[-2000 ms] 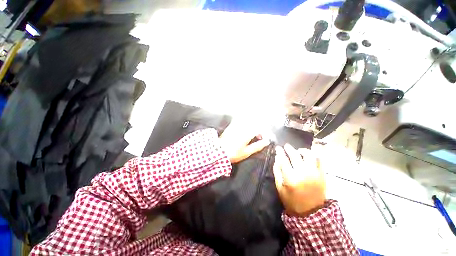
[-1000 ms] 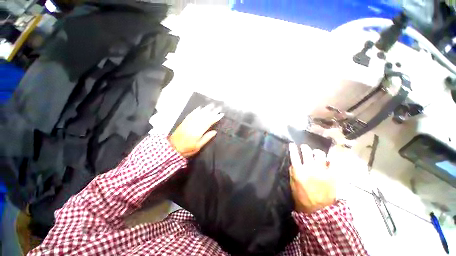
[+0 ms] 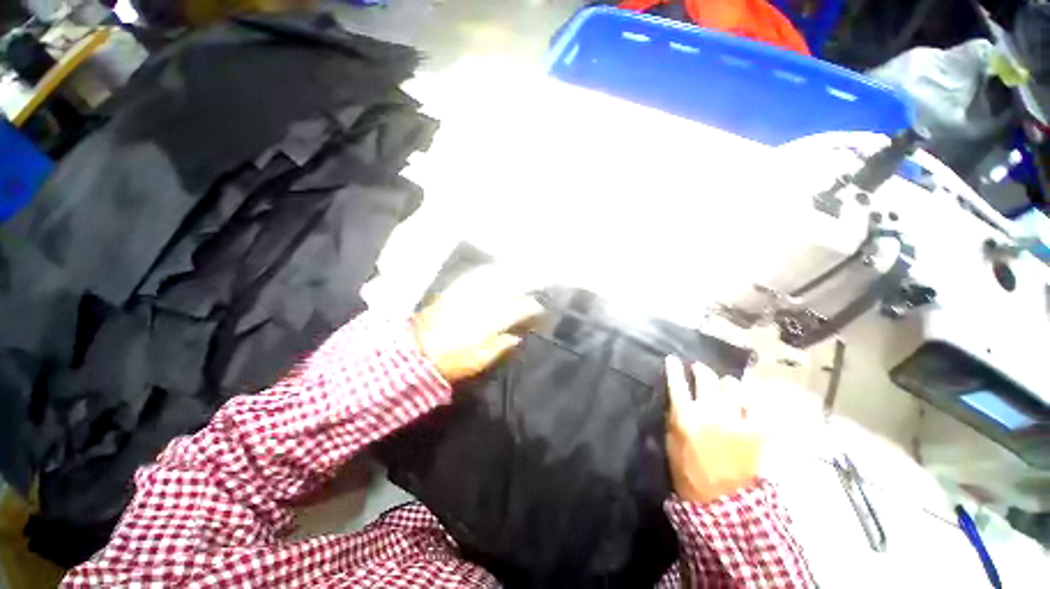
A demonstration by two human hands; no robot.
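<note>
A black fabric panel (image 3: 576, 449) lies in front of me, its lower part hanging towards my body and its top edge on the bright table. My left hand (image 3: 474, 328) lies on the panel's upper left part, fingers pointing right, partly washed out by glare. My right hand (image 3: 714, 431) rests on the panel's right edge, just below the needle area. The presser foot area (image 3: 794, 324) of the white sewing machine (image 3: 967, 265) is right of the panel's upper right corner. Whether the fingers pinch the cloth is hard to see.
A large heap of black cut pieces (image 3: 219, 230) lies at the left. A blue crate (image 3: 725, 75) stands behind the table. A silver snips-like tool (image 3: 858, 503), a thin dark rod (image 3: 834, 377) and a blue pen (image 3: 979, 547) lie at the right. The control panel (image 3: 979, 397) is on the machine.
My left hand has moved left from beside my right hand to the panel's upper left. The panel lies more spread out. The view has shifted, showing more of the crate.
</note>
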